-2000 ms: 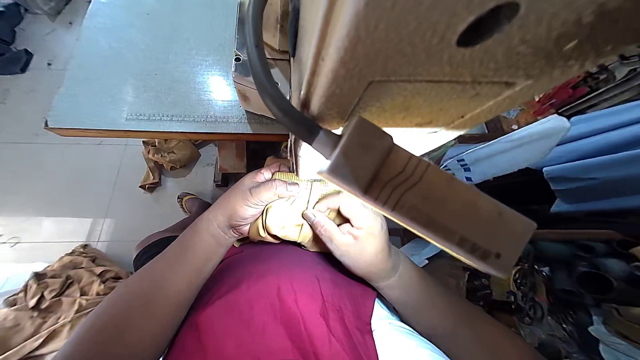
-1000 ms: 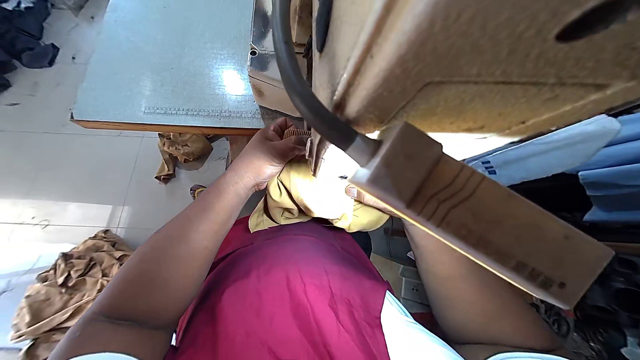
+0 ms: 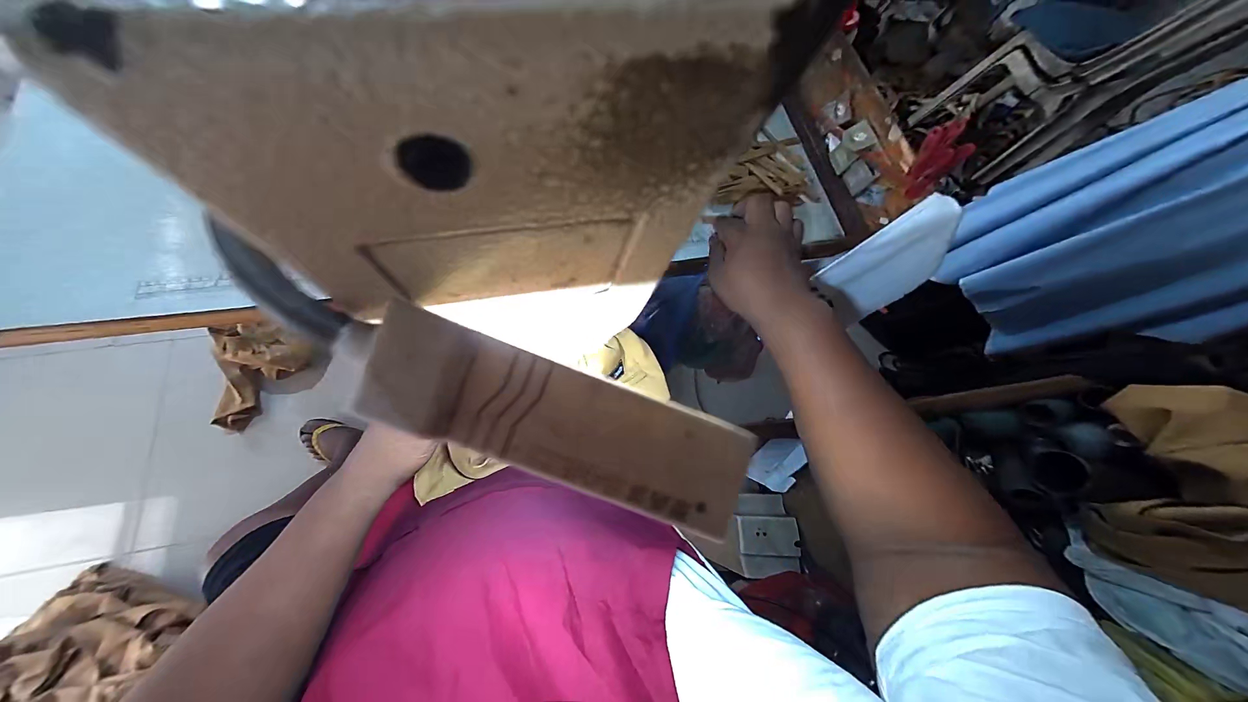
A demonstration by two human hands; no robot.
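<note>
My right hand reaches out to a pile of tan fabric strips on the table beyond the machine; its fingertips are at the strips, and whether they grip any is unclear. My left hand is at the left edge of a yellow cloth piece over my lap, its fingers hidden behind the lamp. The beige lamp housing on a dark flexible neck covers the middle of the cloth. Above it looms the beige head of a sewing machine, its lower side brightly lit.
The pale blue tabletop lies at left. Brown cloth hangs or lies below its edge, with a brown cloth heap on the tiled floor. Blue fabric drapes at right, above dark objects and folded brown cloth. A socket box sits low.
My right hand has left the yellow cloth and moved up and right to the tan strips. My left hand is lower, near the cloth's left edge. The view has shifted, with the machine head filling more of it.
</note>
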